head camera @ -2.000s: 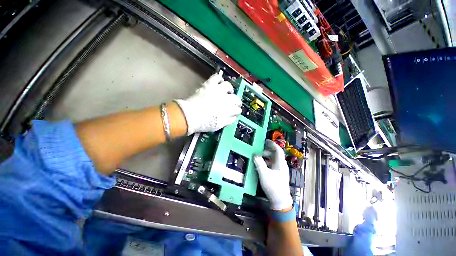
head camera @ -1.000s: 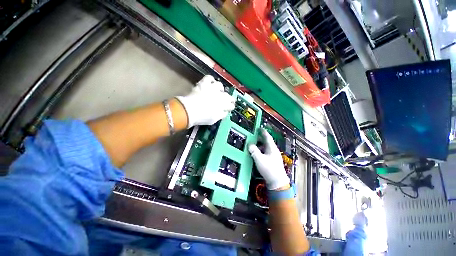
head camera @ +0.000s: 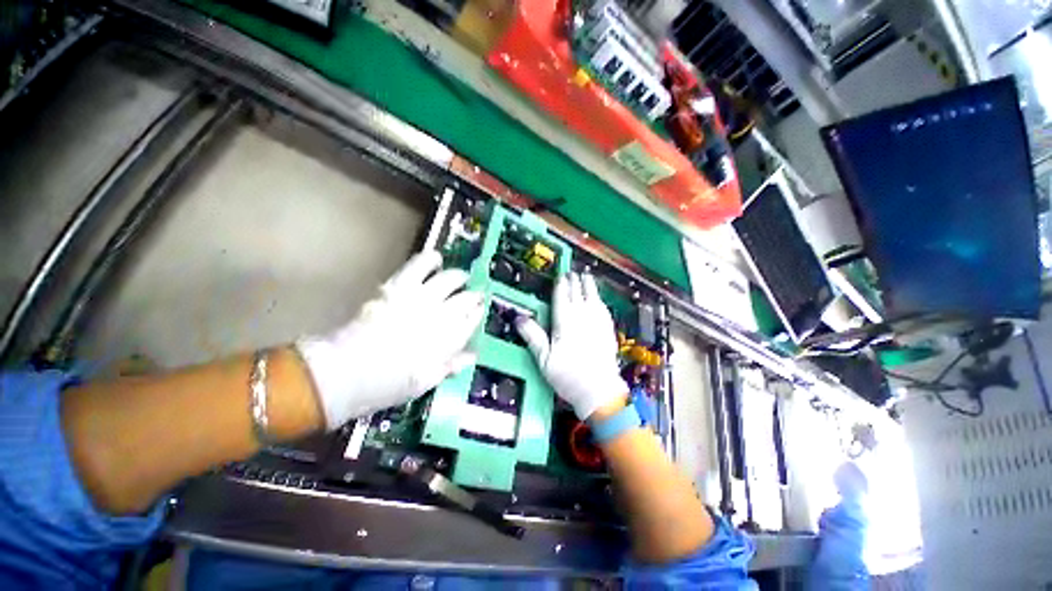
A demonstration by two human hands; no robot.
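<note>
The pale-green hold-down frame point(head camera: 473, 444) lies over one end of a dark-green circuit board point(head camera: 398, 425) in a black pallet. Parts show through its windows, one of them yellow. My left hand point(head camera: 398, 341), in a white glove, lies at the frame's left edge, fingertips at its rim. My right hand point(head camera: 580, 346), gloved, with a blue wrist band, lies along the right edge, its thumb over the middle window. Neither hand is visibly closed around the frame. A black-and-silver latch point(head camera: 461, 496) lies by the frame's near end. The undersides of both hands are hidden.
The steel conveyor rail point(head camera: 346, 533) runs along the near side. A green-matted shelf point(head camera: 438, 116) behind holds a red-orange tray point(head camera: 554, 104) with a board. A keyboard point(head camera: 784, 254) and monitor point(head camera: 940, 208) stand at right. A person in blue point(head camera: 840, 537) is at far right.
My left hand has left the pallet's far left corner and moved nearer, to the frame's left edge. My right hand's fingers have straightened along the right edge. The view has shifted slightly.
</note>
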